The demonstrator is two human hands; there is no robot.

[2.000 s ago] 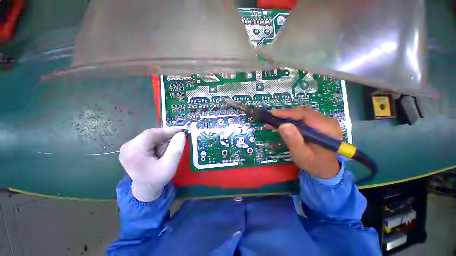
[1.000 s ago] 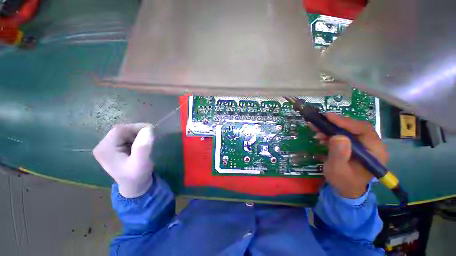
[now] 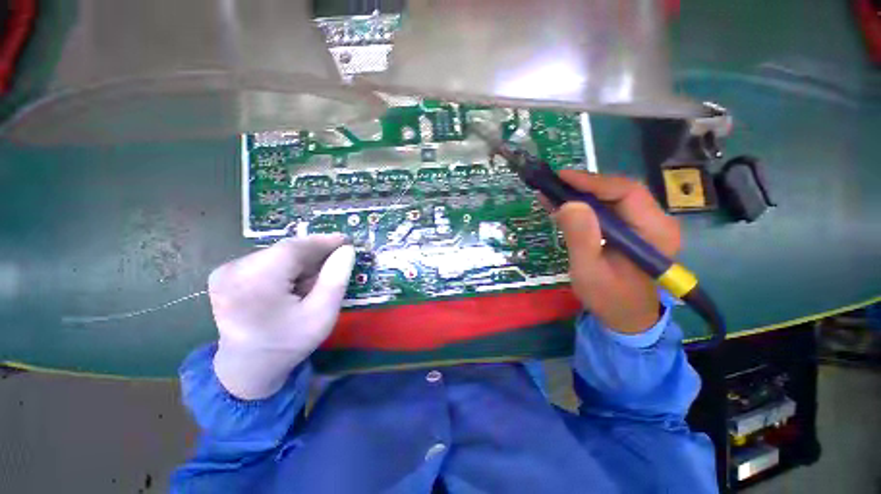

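A green printed circuit board (image 3: 425, 207) with a white border lies on a red tray (image 3: 449, 322); its far part is hidden behind the hoods. My bare right hand (image 3: 618, 246) holds the soldering iron (image 3: 618, 232) like a pen, its tip over the far middle-right of the board. My gloved left hand (image 3: 280, 299) has thumb and forefinger pinched at the board's near left part. A thin solder wire (image 3: 145, 310) trails left from the glove across the mat. The wire's working end is too fine to make out clearly.
Two translucent hoods (image 3: 541, 58) hang over the board's far side. At right stand a stand holder (image 3: 710, 130), a yellow sponge (image 3: 686, 188) and a black block (image 3: 745, 189). The green mat (image 3: 116, 232) has a yellow near edge. A black equipment box (image 3: 763, 405) is below right.
The view has shifted, and more of the board shows below the hoods. My left hand has moved from beside the board onto its near left part. The iron stays in my right hand.
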